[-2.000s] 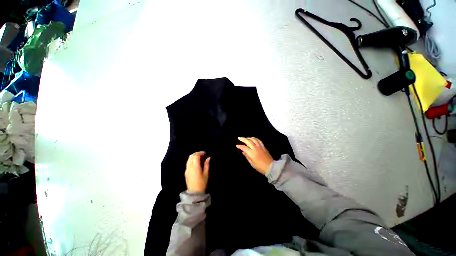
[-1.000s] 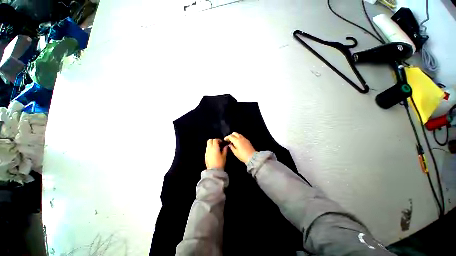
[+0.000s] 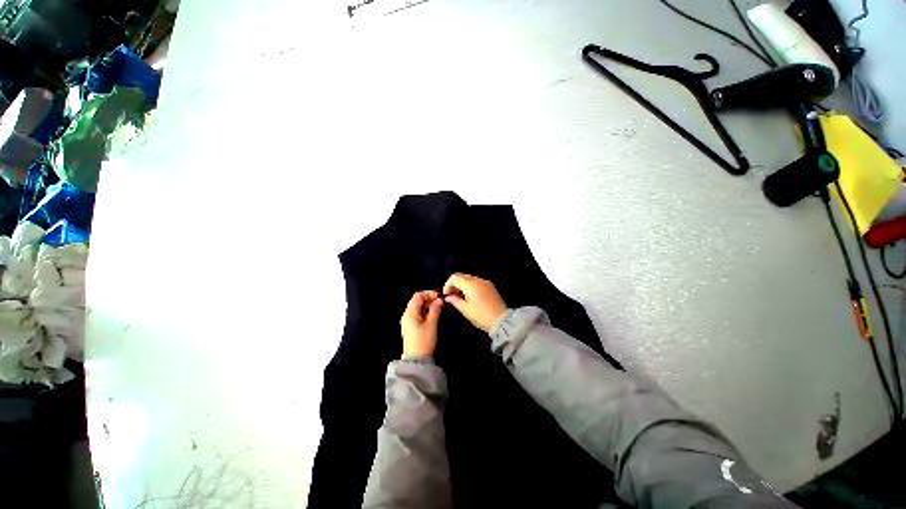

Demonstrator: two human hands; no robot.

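A black sleeveless vest point(image 3: 497, 249) lies flat on the white table, its stand collar pointing away from me and its lower part cut off by the frame's bottom edge. My left hand point(image 3: 422, 320) and my right hand point(image 3: 474, 298) meet at the upper centre front, below the neck opening. The fingertips of both hands are pinched together on the front opening. The small fastening between them is too dark and small to make out.
A black hanger point(image 3: 668, 76) lies at the upper right. Beside it are a black hair-dryer-like tool point(image 3: 775, 87), a green-black spool point(image 3: 801, 179), a yellow sheet point(image 3: 860, 171), a red spool point(image 3: 885, 233) and cords. Cloth heaps point(image 3: 40, 308) are at the left.
My hands were apart over the vest two seconds ago. They came together at the centre front and now pinch there, slightly lower on the vest than one second ago.
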